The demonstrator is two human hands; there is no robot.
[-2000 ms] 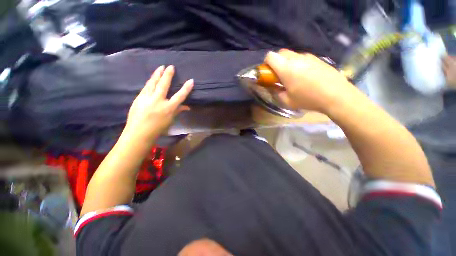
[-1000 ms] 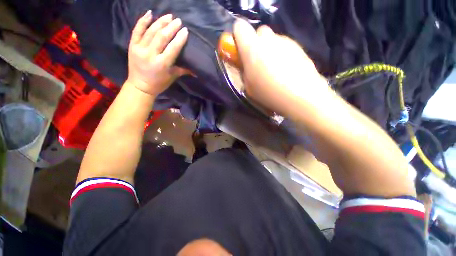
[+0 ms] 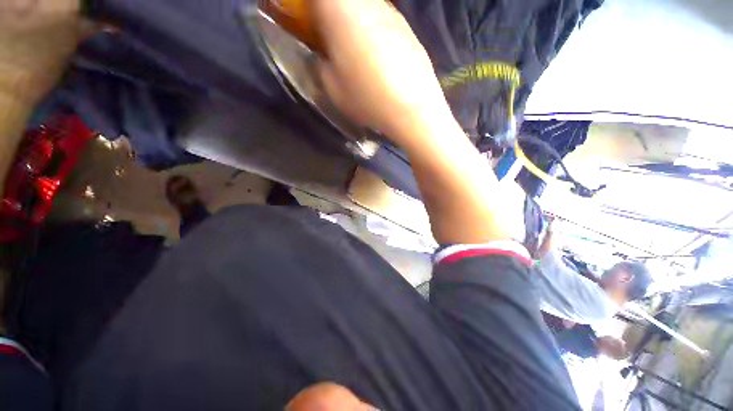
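My right hand [image 3: 366, 68] is closed around the orange-brown handle [image 3: 293, 16] of the steam iron near the top edge. The iron's silver body [image 3: 301, 72] lies on dark cloth, its front end cut off by the top edge or hidden. The dark garment [image 3: 189, 52] spreads left of the iron and is blurred. My left hand is not visible; what looks like my left forearm [image 3: 28, 64] runs up the left edge, blurred and cut off.
A yellow coiled hose [image 3: 486, 72] and a black cable [image 3: 563, 164] run right of my forearm. A red plastic basket [image 3: 40, 177] stands lower left. A tan patch [image 3: 374, 193] shows at the board's right end. Another person [image 3: 579, 293] is at the lower right.
The view has swung right and tilted. The iron and my right hand now show farther up and left. My left hand has left the picture. Another person has come into view.
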